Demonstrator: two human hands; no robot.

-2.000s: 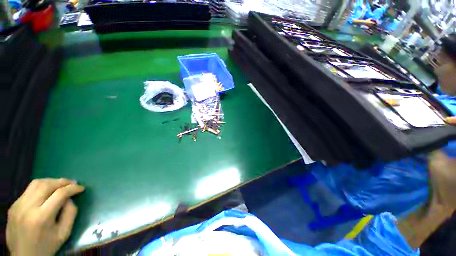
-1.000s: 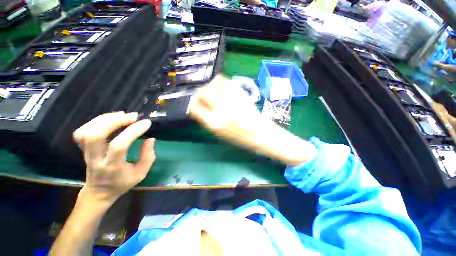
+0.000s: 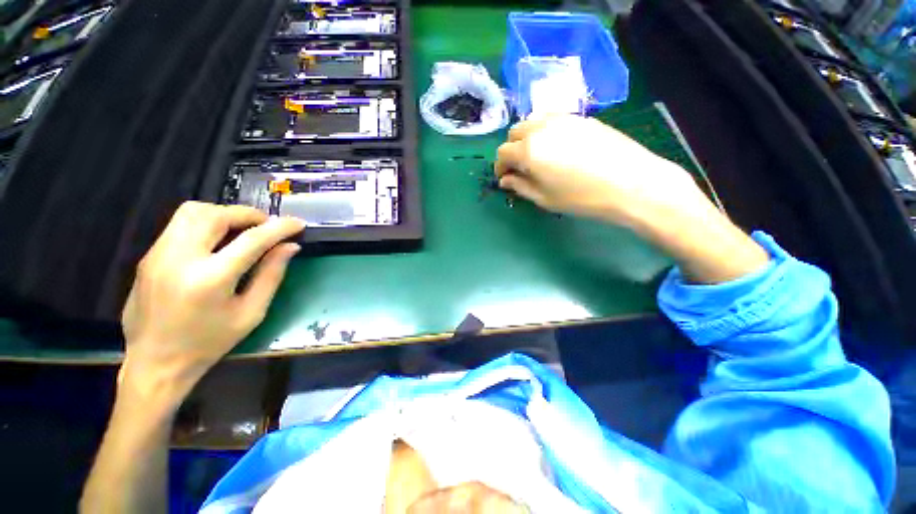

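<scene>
A black foam tray (image 3: 413,201) lies on the green mat with a column of open phone housings in its pockets. The nearest phone housing (image 3: 331,208) shows a silver plate and an orange tab. My left hand (image 3: 206,286) rests at its lower left edge, fingers apart, gripping nothing visible. My right hand (image 3: 562,166) is over the loose flex strips and small dark parts (image 3: 489,185), fingertips together and down at the mat. Whether it pinches a part is hidden. The bag of flex strips is mostly covered by this hand; its white label (image 3: 557,88) shows.
A round open bag of black parts (image 3: 464,98) and a blue bin (image 3: 568,45) stand behind the loose parts. Stacked black foam trays (image 3: 95,161) rise at the left, more (image 3: 773,131) at the right. Small dark bits (image 3: 318,329) lie near the bench's front edge.
The tray of housings now lies in front of me, absent two seconds ago. My right hand has moved right from the tray to the loose parts. My left hand stays by the tray's near corner.
</scene>
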